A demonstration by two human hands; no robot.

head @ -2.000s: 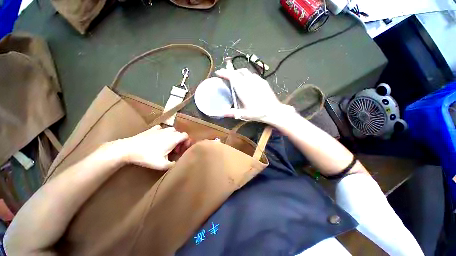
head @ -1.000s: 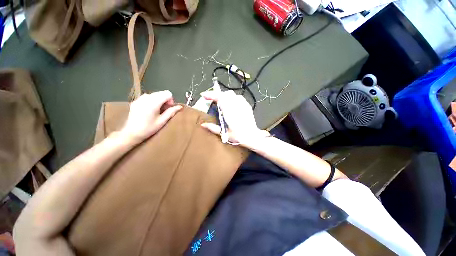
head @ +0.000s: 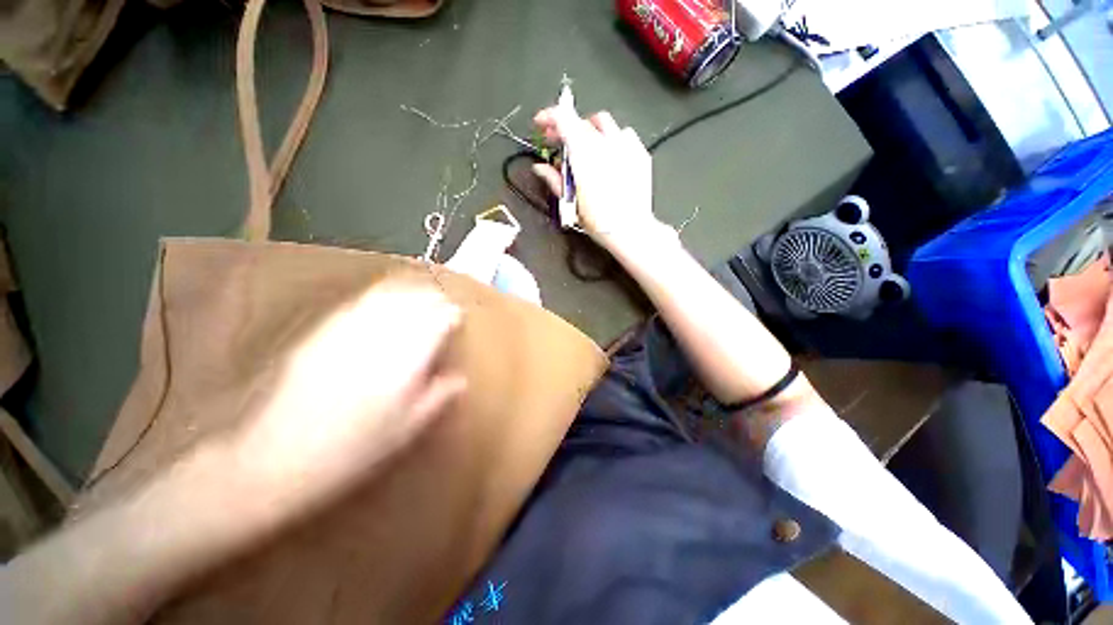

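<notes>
A tan-brown bag body [head: 513, 366] lies across my lap and the table edge, its rim pointing away from me. My left hand [head: 366, 366] is blurred and rests on or just over the bag panel; its grip is unclear. My right hand [head: 610, 177] is off the bag, over the green table, holding a slim whitish pen-shaped tool [head: 568, 171] with its tip pointing away. A cream webbing tab [head: 481, 253] with a metal ring sticks out past the rim, beside a partly hidden pale disc [head: 519, 281]. A narrow strap loop [head: 248, 122] extends from the bag's rim.
Loose threads [head: 470, 159] and a black cord [head: 525, 183] lie on the green table [head: 378, 61]. A red can [head: 684, 37] stands farther back. To the right are an animal-eared fan [head: 824, 266] and a blue crate [head: 976, 269] with orange-tan pieces [head: 1084, 403]. Other brown bags are at left.
My right hand has moved away from the bag's rim, out over the table with the tool. My left hand has left the rim and moved nearer me over the panel. The webbing tab shows more.
</notes>
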